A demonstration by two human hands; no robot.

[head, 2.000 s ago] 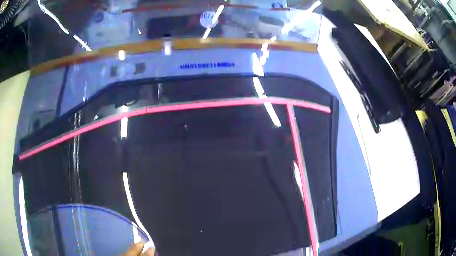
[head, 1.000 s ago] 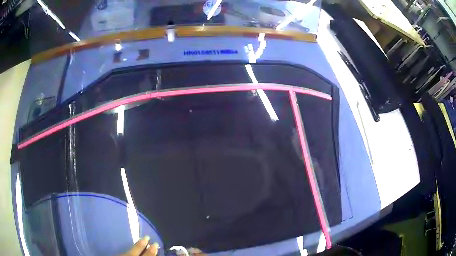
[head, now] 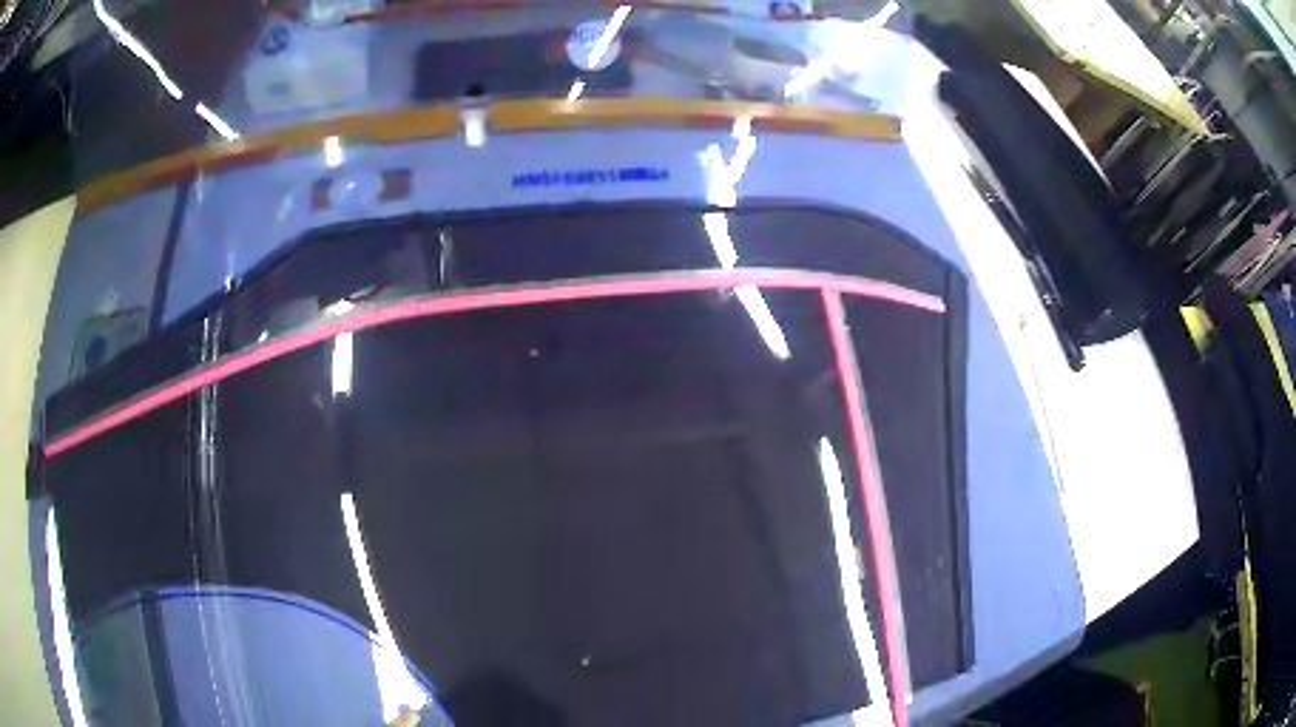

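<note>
A large dark cut panel (head: 611,483) lies in the bluish plastic template (head: 1016,497), under its shiny clear top sheet. A long pink line (head: 569,294) curves across the sheet, and a branch runs down at the right. A blue curved outline (head: 270,592) bounds a bluish area at the lower left. At the bottom edge, a tiny bit of my left hand (head: 405,717) shows by a lamp reflection; its grip cannot be seen. My right hand is out of the picture.
Brown-orange hinge tape (head: 611,118) crosses the template's far side. At the right, a narrow dark piece (head: 1045,199) and a slim dark tool (head: 1042,291) lie on a white board (head: 1137,469). Dark cloth with yellowish edging (head: 1251,540) is at the far right.
A second ago, fingers of both hands showed at the bottom edge; now only a trace of one remains. The template has shifted down in view, and the pink branch's lower end has moved left.
</note>
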